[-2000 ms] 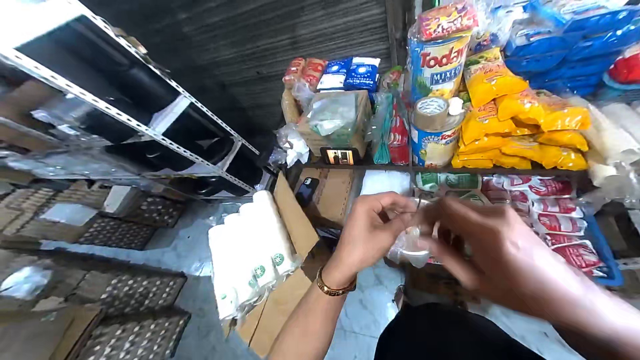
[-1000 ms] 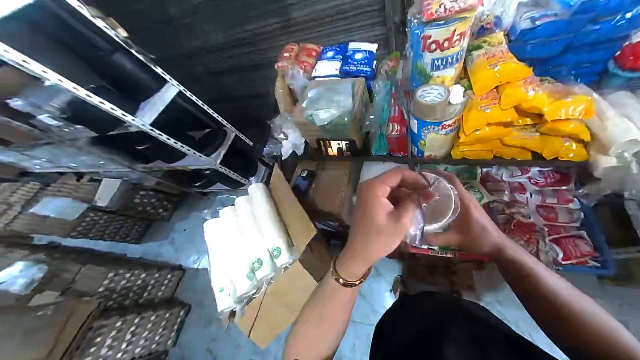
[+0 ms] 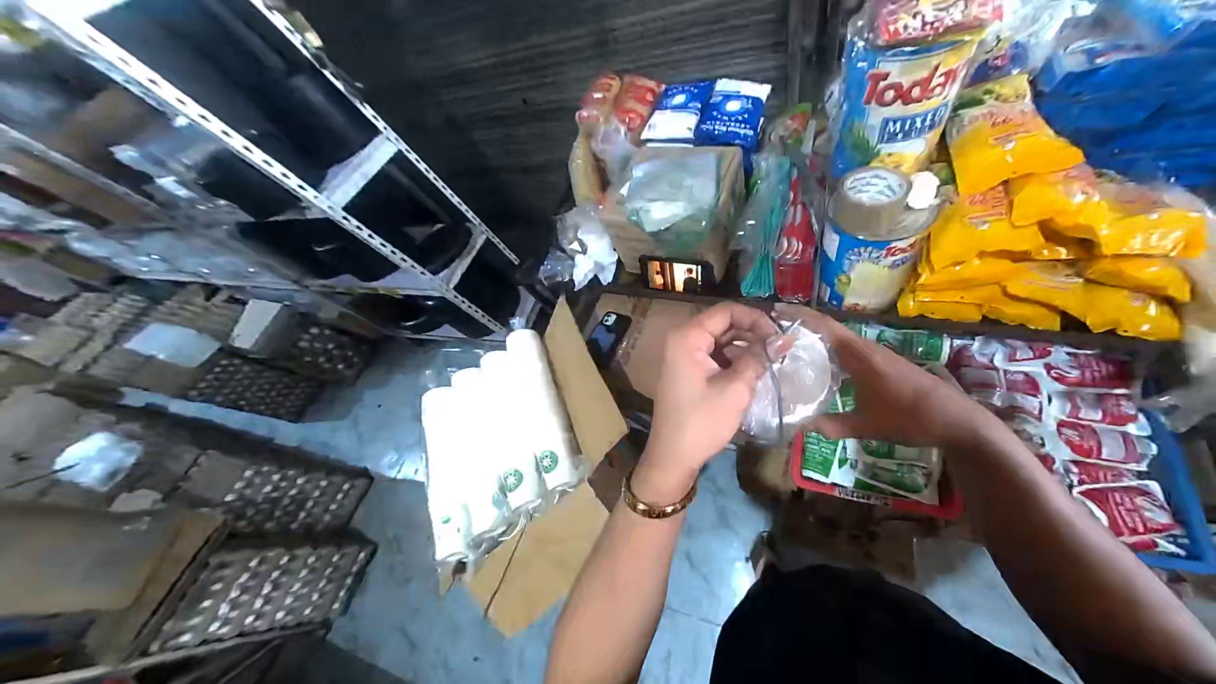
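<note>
A round, clear plastic-wrapped bundle [image 3: 806,378], whitish inside, is between my two hands at the centre right. My left hand [image 3: 708,380], with a gold-coloured bracelet at its wrist, pinches the bundle's plastic near its upper left edge. My right hand [image 3: 879,380] holds the bundle from the right side; some of its fingers are hidden behind it. A dark thin line runs down the plastic beside my left fingertips. Below my right hand lies a red tray [image 3: 879,500] of green and white sachets.
An open cardboard box [image 3: 581,380] holds sleeves of white cups [image 3: 494,446] at the left. Behind my hands, a shelf bears a lit phone [image 3: 676,275], tins [image 3: 869,252] and yellow packets [image 3: 1092,285]. A blue tray [image 3: 1178,475] with red sachets is at the right; metal racks [image 3: 285,176] stand left.
My hands were close together over a small piece of plastic two seconds ago; since then the round bundle has come into plain view between them. My left fingers remain at its plastic.
</note>
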